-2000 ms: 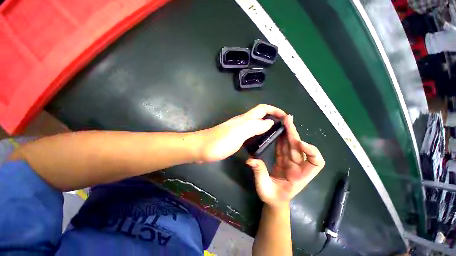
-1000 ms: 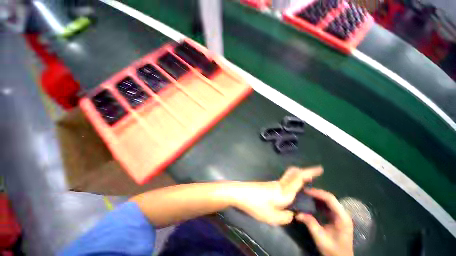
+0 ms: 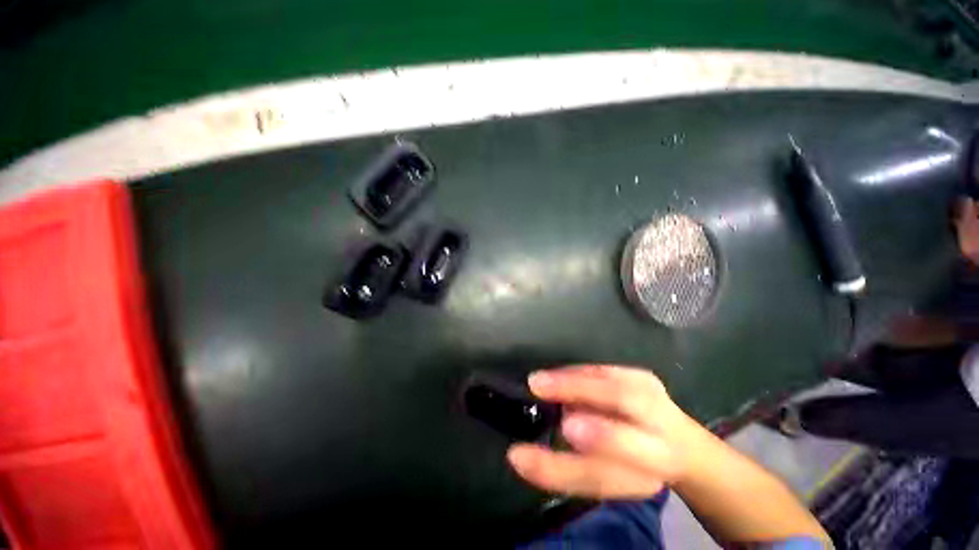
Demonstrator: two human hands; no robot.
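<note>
My right hand (image 3: 617,430) comes in from the lower right and grips a small black housing (image 3: 502,408) by its right end, low over the bench or resting on it. I cannot tell whether it touches. Three open black housings with grey rims lie together on the bench up and to the left; the top one (image 3: 394,185) stands a little apart. A round silvery screw dish (image 3: 674,271) sits to the right. The black electric screwdriver (image 3: 824,223) lies further right, tip away from me. My left hand is not in view.
The dark green bench (image 3: 290,419) ends at a worn white strip (image 3: 451,95), with the green conveyor beyond. A red tray (image 3: 70,365) stands at the left. Tiny screws lie scattered near the dish. Part of another person's hand (image 3: 968,228) shows at the right edge.
The view has swung right and closer. My left hand has left the picture. My right hand alone now holds the housing, which both hands had held. The dish and screwdriver now show clearly.
</note>
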